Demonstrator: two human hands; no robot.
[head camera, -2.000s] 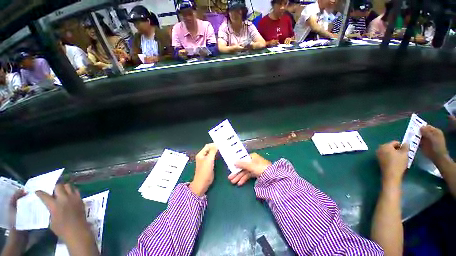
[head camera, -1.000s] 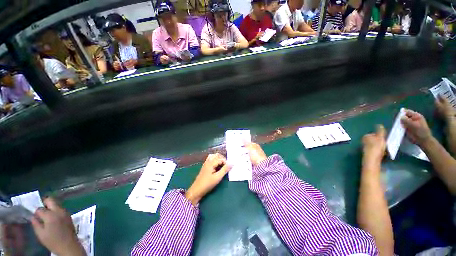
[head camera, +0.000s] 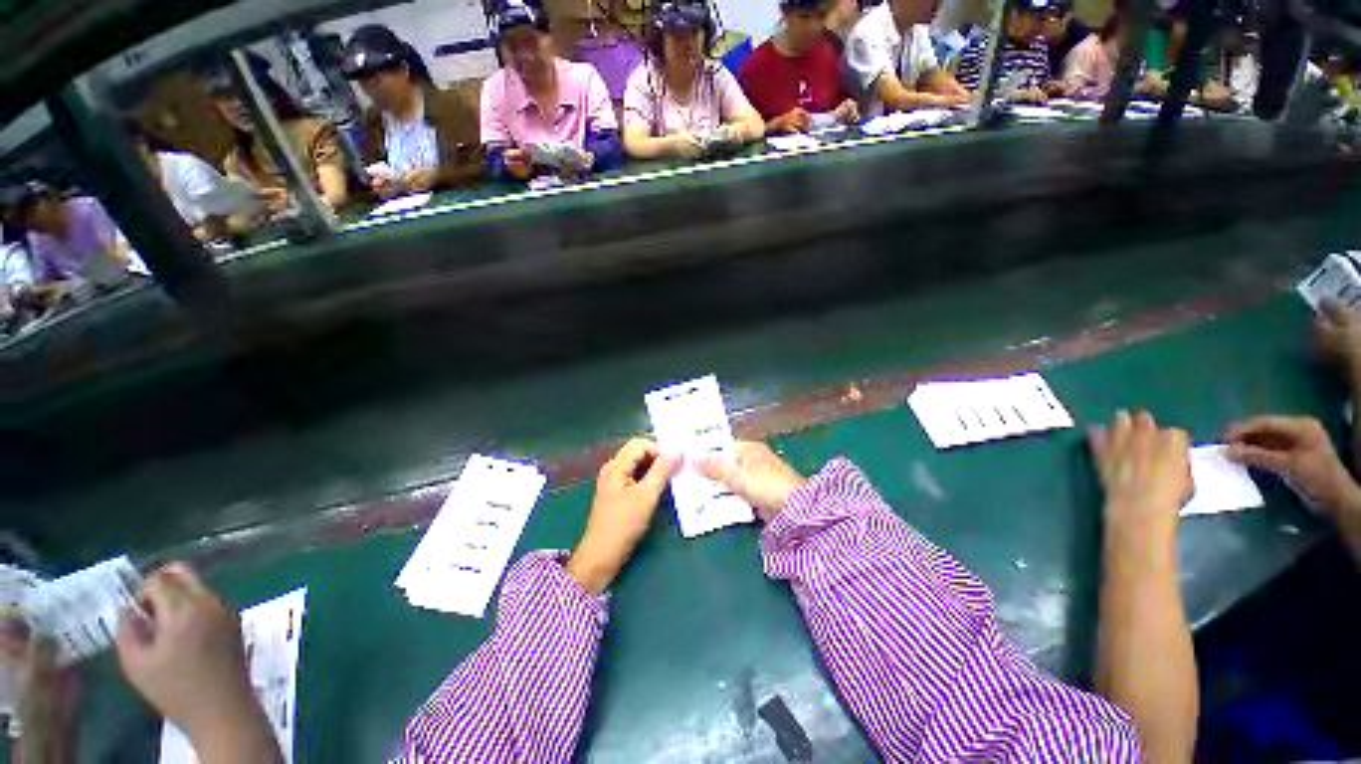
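Note:
A narrow white printed sheet (head camera: 694, 426) is held upright between my hands above the green worktop. Dark marks show on its face; I cannot tell whether it is folded. My left hand (head camera: 624, 505) pinches its left edge with thumb and fingers. My right hand (head camera: 757, 478) holds it from the right, with the thumb on its face. Striped purple-and-white sleeves cover both forearms. A slightly fanned stack of white sheets (head camera: 473, 534) lies left of my left hand. Another stack (head camera: 991, 409) lies sideways to the right, beyond my right hand.
Green worktop (head camera: 672, 657) with a worn reddish-brown edge; a dark central channel (head camera: 597, 321) lies beyond. A small dark patch (head camera: 784, 727) is near my body. Neighbours' bare hands hold white sheets at the left and right. Several people in caps sit across the channel.
The sheet was tilted with its row of marks showing, then upright with a paler face, now slightly tilted with marks showing. The right neighbour's sheet has gone down to the worktop.

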